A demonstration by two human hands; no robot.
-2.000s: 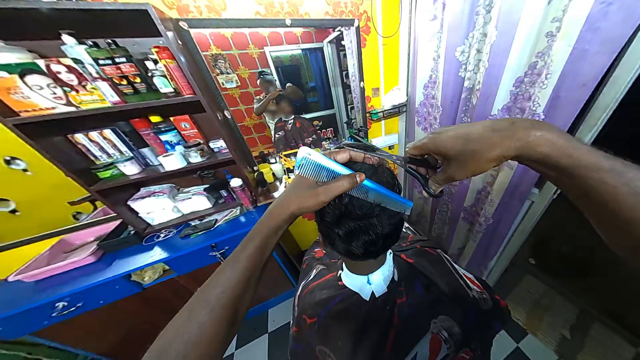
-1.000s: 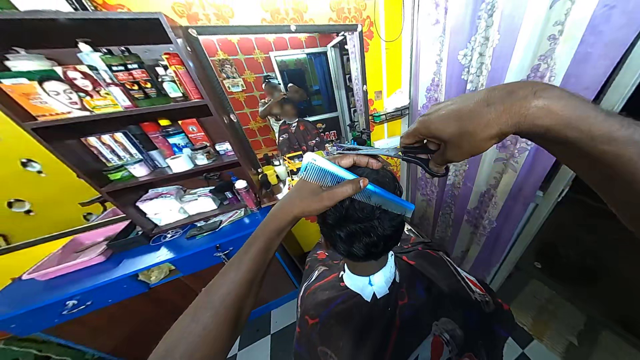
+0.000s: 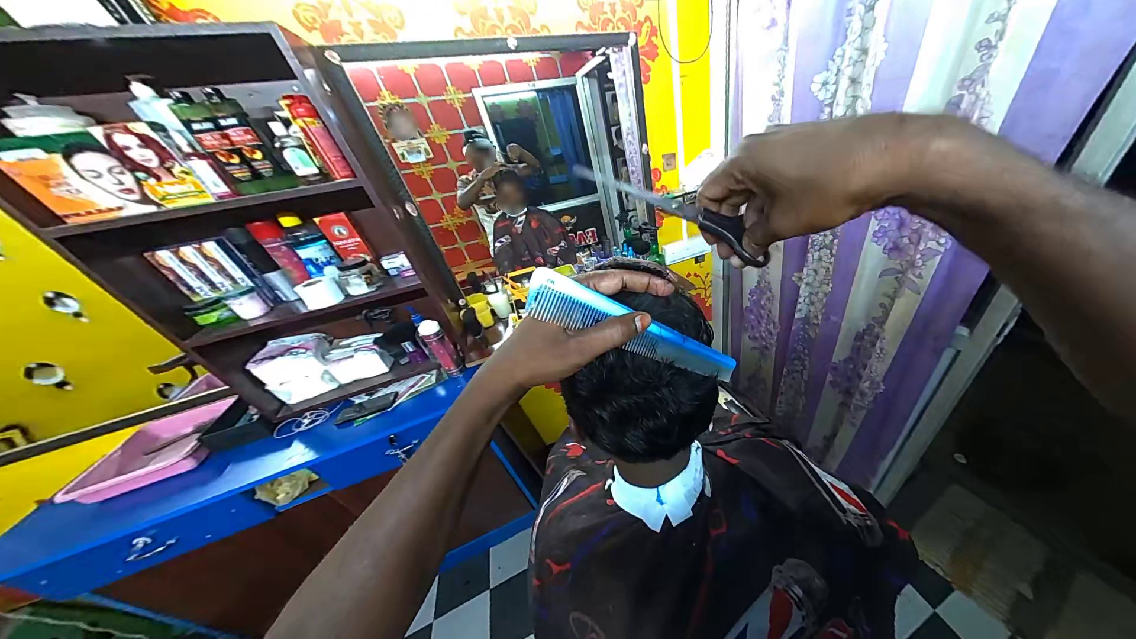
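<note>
A person with short black hair (image 3: 639, 408) sits with their back to me, a white paper neck strip (image 3: 658, 497) round the neck and a dark patterned cape (image 3: 710, 550) over the shoulders. My left hand (image 3: 577, 328) rests on top of the head, its thumb holding a blue hair comb (image 3: 670, 342) that lies slantwise across the crown. Raised to the right of the head, my right hand (image 3: 781, 186) grips the black handles of hair scissors (image 3: 723, 232). Their blades point left, blurred, above the hair. Whether the blades are parted I cannot tell.
A wall mirror (image 3: 641, 106) stands beyond the head. At left, a dark shelf unit (image 3: 213, 217) holds bottles and boxes, above a blue counter (image 3: 240, 466) with a pink tray (image 3: 142, 453). A purple and white floral curtain (image 3: 825, 293) hangs at right, near the scissors.
My right hand and the scissors have risen from beside the fingers on the head. The left hand stays on the head with the comb.
</note>
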